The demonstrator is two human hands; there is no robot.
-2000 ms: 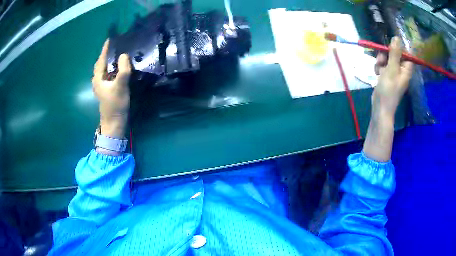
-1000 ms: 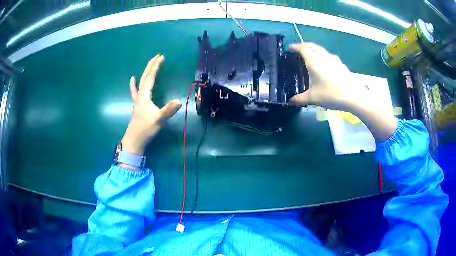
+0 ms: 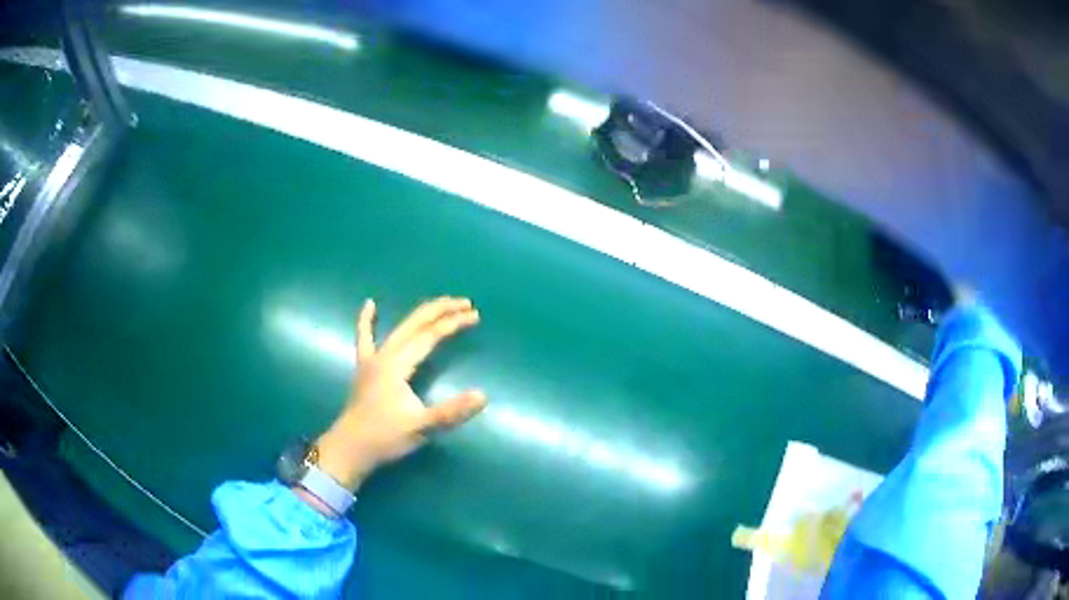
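Note:
My left hand (image 3: 404,393) is open and empty, fingers apart, above the glossy green bench surface (image 3: 293,223). My right arm reaches up the right side; only a small blurred bit of my right hand (image 3: 962,295) shows past the cuff, and its fingers are hidden. A dark blurred shape (image 3: 914,279) lies beside it, too unclear to name. A white sheet (image 3: 780,504) with a yellow grease patch (image 3: 815,539) is at the lower right, partly behind my right sleeve. The black module is not clearly visible.
A white edge strip (image 3: 504,193) crosses the bench diagonally. Beyond it lies a dark round part with a thin pale wire (image 3: 645,152). A clear-sided rack (image 3: 88,117) stands at the left. A large blurred blue-grey shape covers the upper right. Dark equipment (image 3: 1041,492) is at the right edge.
The view has turned and tilted. The black module has left the spot between my hands. My right hand has let go there and reached far to the upper right. My left hand remains open.

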